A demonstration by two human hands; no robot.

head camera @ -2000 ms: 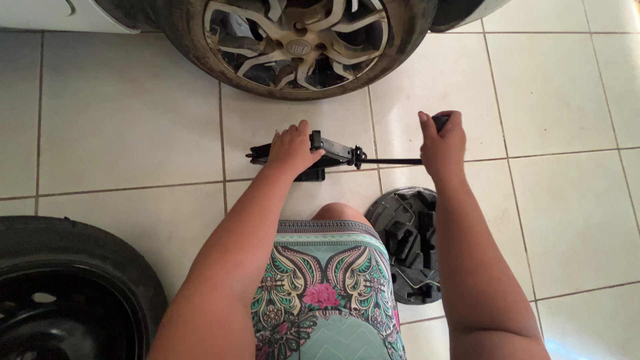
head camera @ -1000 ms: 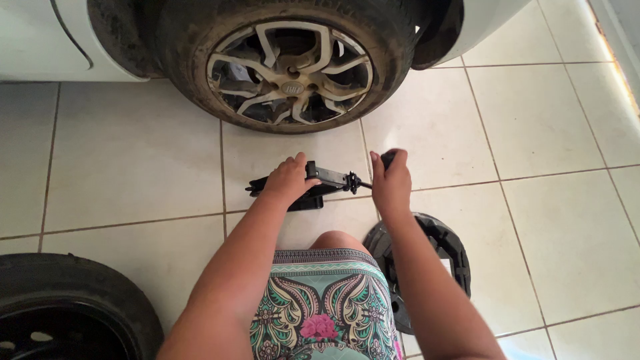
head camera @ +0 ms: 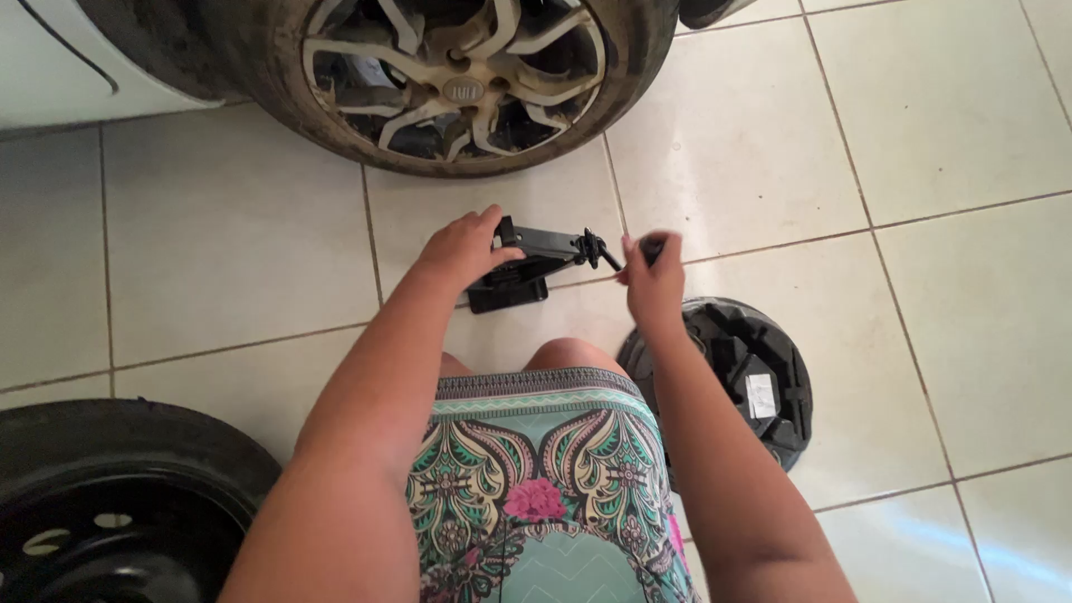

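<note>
A black scissor jack (head camera: 540, 247) stands on the tiled floor between my knees and the car's wheel. My left hand (head camera: 465, 251) grips its upper end, thumb and fingers around the black top bracket. The jack's crank handle (head camera: 612, 258) runs from the screw end on the right toward my right hand (head camera: 653, 272), whose fingers are closed around the dark grip. That hand is slightly blurred. The jack's arms are partly raised, and its base plate (head camera: 508, 295) lies toward me. My left hand hides the jack's left end.
The car's wheel with a dirty alloy rim (head camera: 463, 88) is just beyond the jack. A spare wheel with a black steel rim (head camera: 142, 477) lies at the lower left. A round black tool tray (head camera: 783, 360) rests on the tiles to the right, partly behind my right forearm.
My right hand has come left, closer to the jack, from its place two seconds ago. The crank handle is now angled instead of extended straight to the right. My left hand stays on the jack.
</note>
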